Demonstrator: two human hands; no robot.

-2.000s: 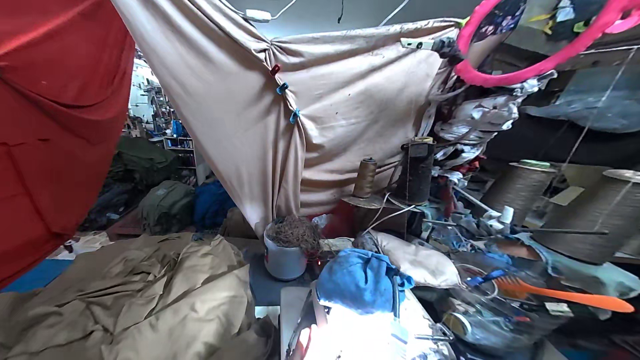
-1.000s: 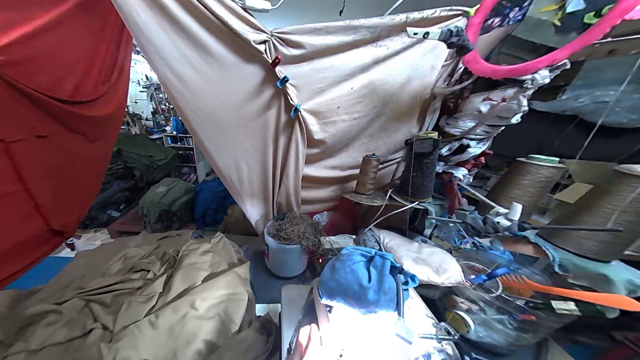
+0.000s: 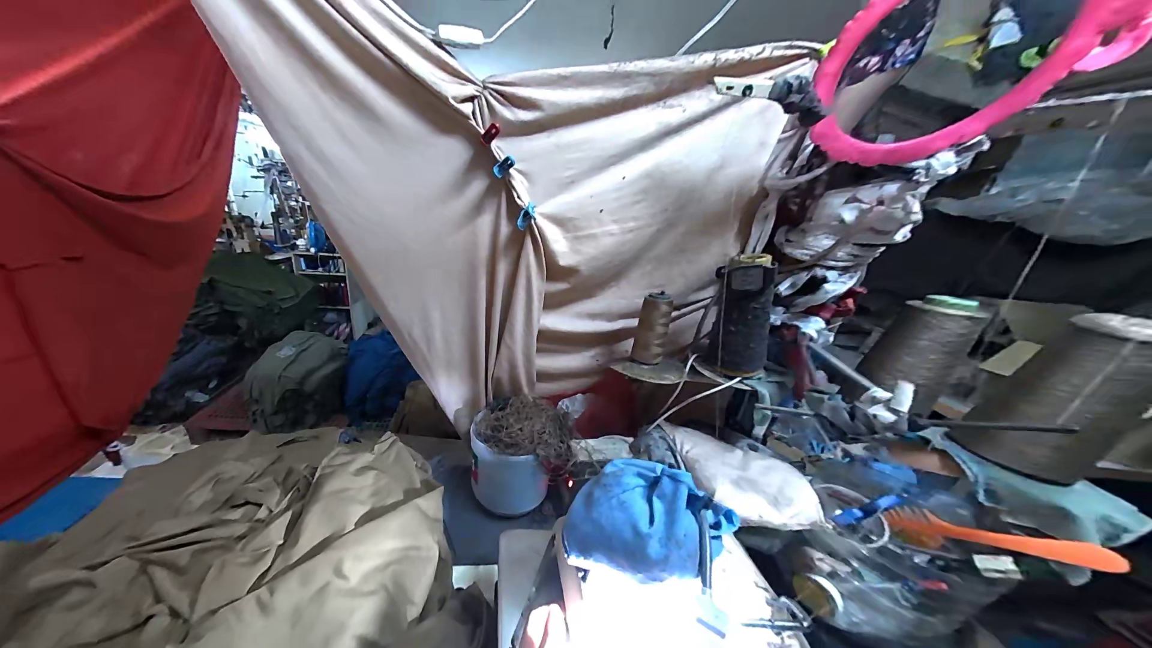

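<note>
At the bottom centre, a skin-toned patch that looks like fingers of my left hand (image 3: pixel 544 625) shows at the left edge of a strong white glare. What it touches or holds is lost in the glare. My right hand is not in view. Just above the glare, a blue cloth (image 3: pixel 634 520) covers the top of what appears to be a sewing machine, with a metal rod at its right side. Khaki fabric (image 3: pixel 297 540) lies in a crumpled heap on the left. A white tub (image 3: pixel 508 481) filled with tangled brown thread stands behind, between the fabric and the blue cloth.
A beige curtain (image 3: pixel 630 198) with small clips hangs behind, and red fabric (image 3: pixel 99 207) hangs at left. Thread cones (image 3: pixel 927 346) stand at right, near an orange brush (image 3: pixel 1026 544) on plastic bags. A pink ring (image 3: pixel 954 144) hangs upper right. A stuffed white bag (image 3: pixel 747 477) lies beside the blue cloth.
</note>
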